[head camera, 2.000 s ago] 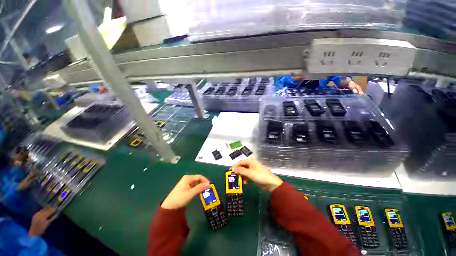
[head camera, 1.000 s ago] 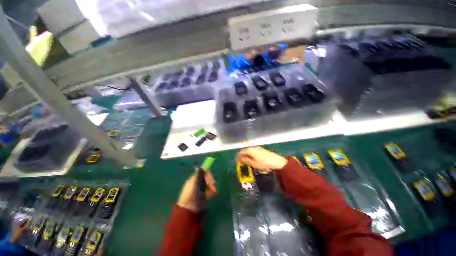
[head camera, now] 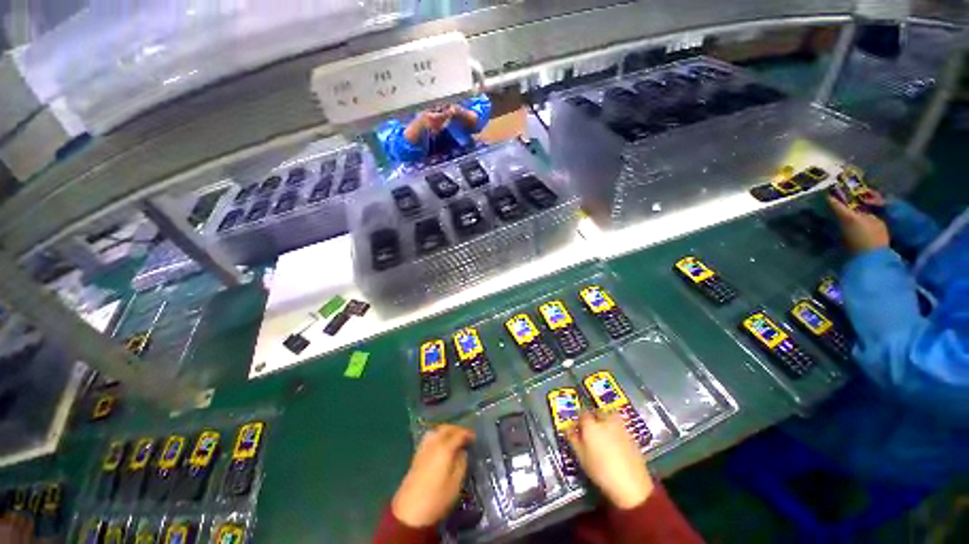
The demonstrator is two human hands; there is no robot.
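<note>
A clear tray [head camera: 691, 398] lies in front of me with black phones with yellow frames. Its far row holds several face-up phones [head camera: 524, 329], screens lit. In the near row, a black phone without yellow showing [head camera: 519, 452] lies between my hands. My left hand [head camera: 434, 476] is at the near-left pocket, over a dark phone [head camera: 464, 512]; its grip is unclear. My right hand [head camera: 613, 457] has its fingertips at a lit phone [head camera: 564, 404] and partly covers another phone [head camera: 606, 390]; whether it grips either is unclear.
A small green piece [head camera: 357, 364] lies on the bench, with small black pieces [head camera: 338, 323] on the white strip. Stacked trays [head camera: 468, 266] stand behind. More phone trays lie left and right. A coworker's blue sleeve [head camera: 887, 303] is at right.
The view has turned right. The green piece, at my left hand before, now lies on the bench. Both hands are now over the tray's near row; my right hand has left the far-row phone.
</note>
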